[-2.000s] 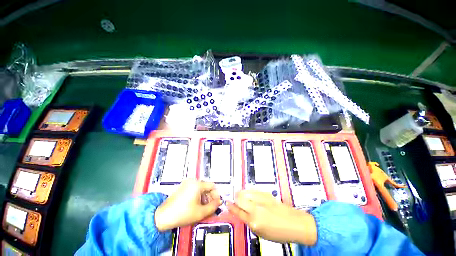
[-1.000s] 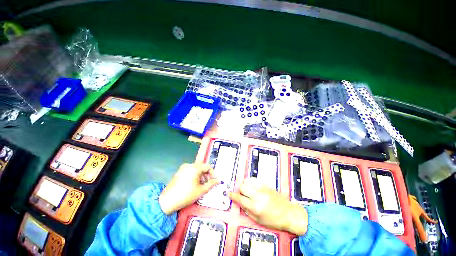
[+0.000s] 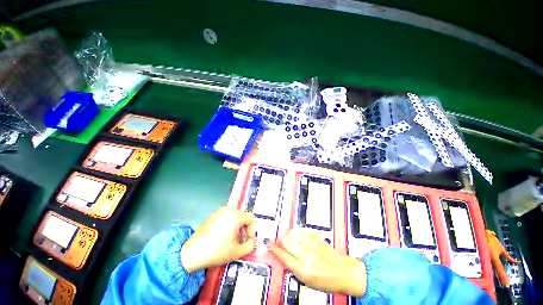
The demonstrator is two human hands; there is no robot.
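Note:
The red-pink tray holds white front housings in two rows, each with a pale window in a black border. Both my hands are over the lower end of the leftmost back-row housing. My left hand is bare, with thumb and fingers pinched together near the housing's left side. My right hand comes in from the right, its fingertips close to the left fingertips. A small dark spot shows between them. Whether either hand grips a small piece is too small and blurred to tell.
A blue bin with white contents stands behind the tray's left corner. Plastic sheets with black discs are heaped behind the tray. Orange housings lie in a black tray at left. An orange-handled tool and a whitish bottle are at right.
The view has swung left since the oldest frame. Both hands went from between the two left back-row housings to the leftmost one, then slightly lower towards its bottom edge.

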